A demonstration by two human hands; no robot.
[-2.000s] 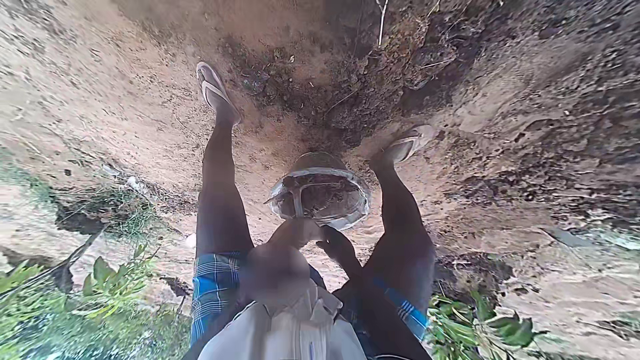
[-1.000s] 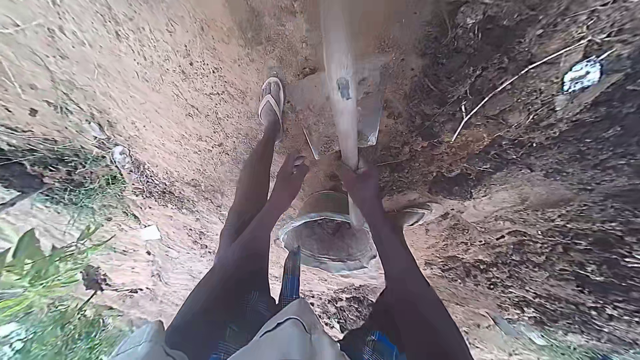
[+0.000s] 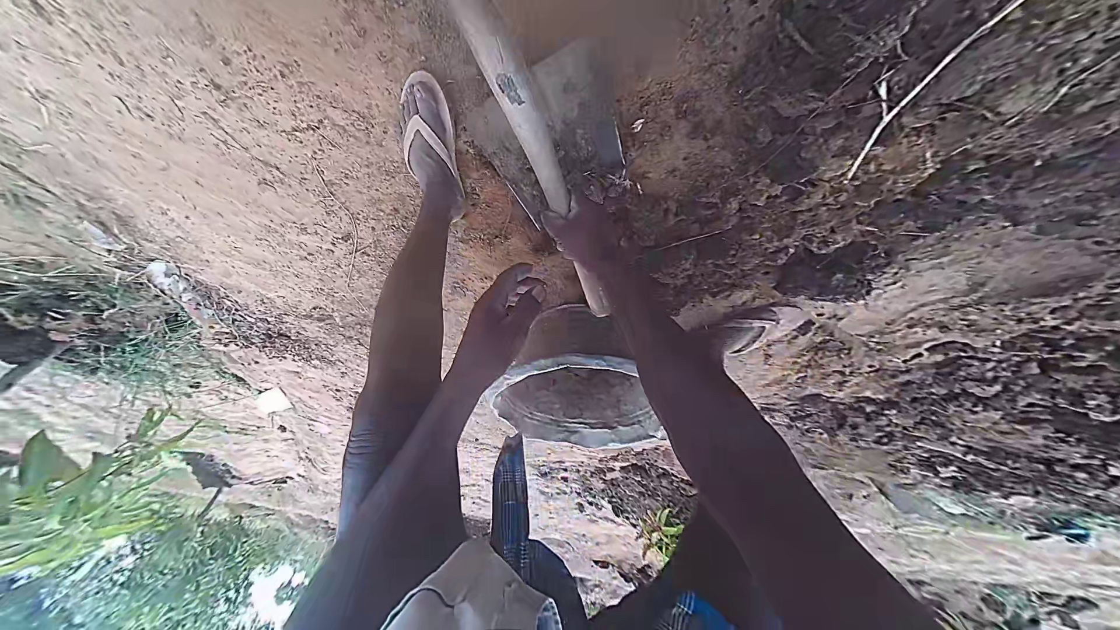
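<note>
My right hand is closed around a pale wooden handle, near its lower end. Beyond the handle lies a broad flat metal blade, like that of a hoe, against the reddish soil; where it joins the handle is not visible. My left hand is off the handle, fingers curled and apart, with nothing seen in it. Just below both hands, between my legs, stands a round pan or bucket with a ragged pale rim; my right forearm passes over its right edge.
My sandalled feet stand either side, the left sandal on bare soil. Rough dark earth rises on the right, with a thin dry stick. Green leafy plants grow at the lower left, near a small white scrap.
Two seconds ago my hands were together by the container's rim, with no handle seen. One second ago both were near the handle; now my left hand is away from it. The handle tilts more leftward.
</note>
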